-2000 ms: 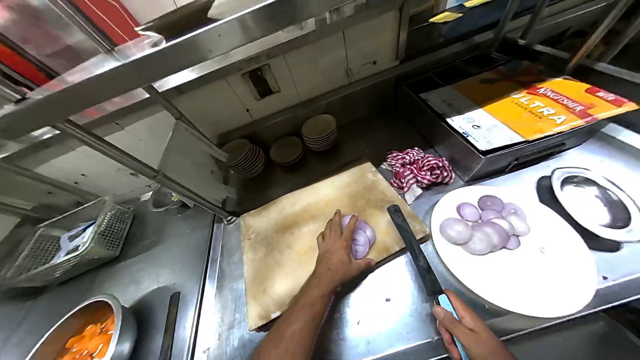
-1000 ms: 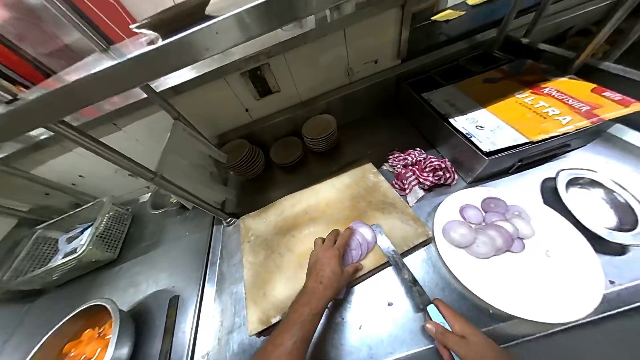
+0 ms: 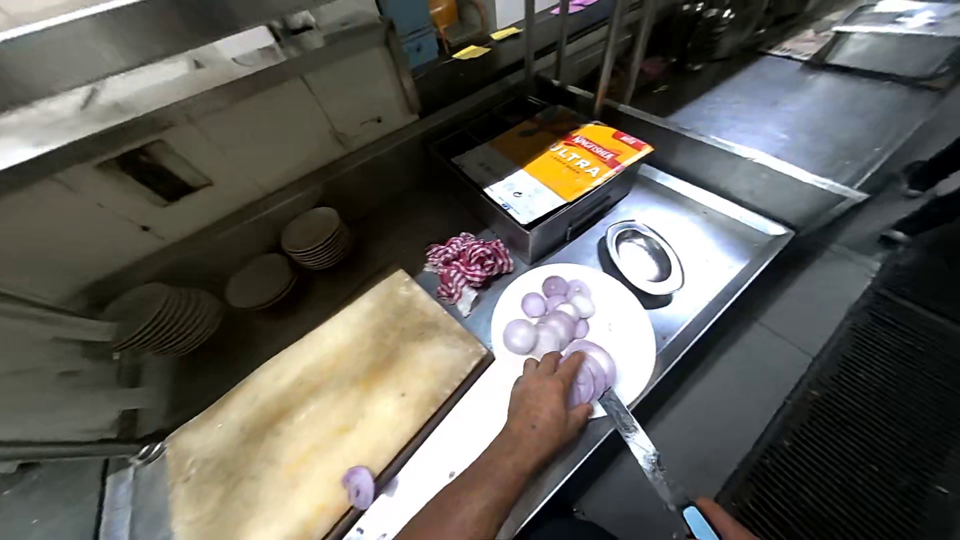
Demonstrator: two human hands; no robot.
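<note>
My left hand (image 3: 546, 401) holds a bunch of sliced onion (image 3: 592, 371) over the near part of a round white plate (image 3: 626, 330). Peeled onions (image 3: 555, 322) are grouped on that plate. At the lower right, my right hand (image 3: 721, 520) grips the blue handle of a knife (image 3: 641, 444), mostly out of frame; the knife's tip touches or lies close to the slices. To the left lies a worn cutting board (image 3: 322, 405) with an onion slice (image 3: 359, 486) at its near edge.
A red-and-white checked cloth (image 3: 466, 264) lies behind the plate. Beside it stands a metal box (image 3: 536, 236) with a Kingfisher carton piece (image 3: 585, 161) on top. An oval metal dish (image 3: 643, 257) is right of the plate. Stacked plates (image 3: 315, 238) stand at the back left.
My left hand has moved right from the cutting board to the white plate with the sliced onion. The knife has moved from the board's edge to the plate's edge. The view has turned right.
</note>
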